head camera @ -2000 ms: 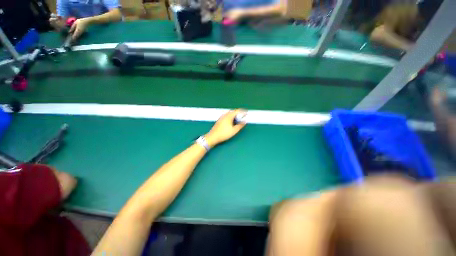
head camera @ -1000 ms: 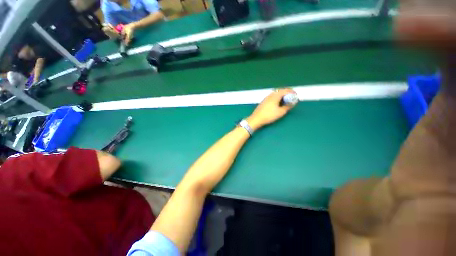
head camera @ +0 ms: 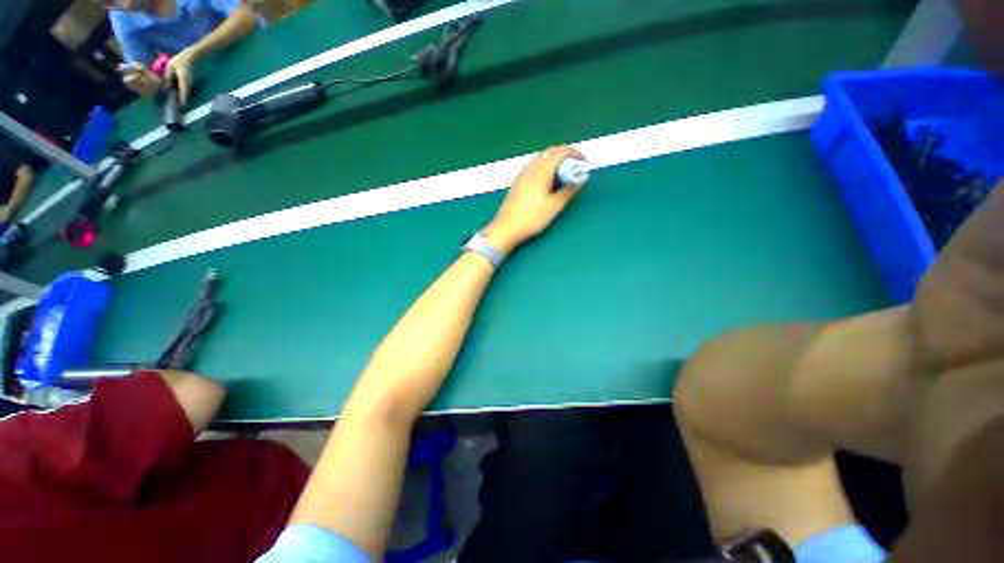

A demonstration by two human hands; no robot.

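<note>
My left hand (head camera: 533,206) reaches over the green line surface, its wrist in a pale band. Its fingers are closed around a pale, bumpy-ended wrapped-handle hand tool (head camera: 573,172) beside the long white strip. Only the tool's rounded end shows; its tip is hidden. A large, close, blurred mass of skin, apparently my right hand and arm (head camera: 804,390), fills the lower right. It covers part of the blue bin's near side. Its fingers cannot be made out, so its grip is unclear.
A blue bin (head camera: 875,181) of black parts stands right. A dark hair dryer (head camera: 270,110) with cord lies across the strip. Bundled cord (head camera: 193,321) and another blue bin (head camera: 68,319) are left, near a person in a red sleeve (head camera: 138,440). Another person works at upper left.
The view has swung and tilted, bringing the right bin back into fuller view. My left hand still holds the tool near the strip. The close blurred skin at right has shifted.
</note>
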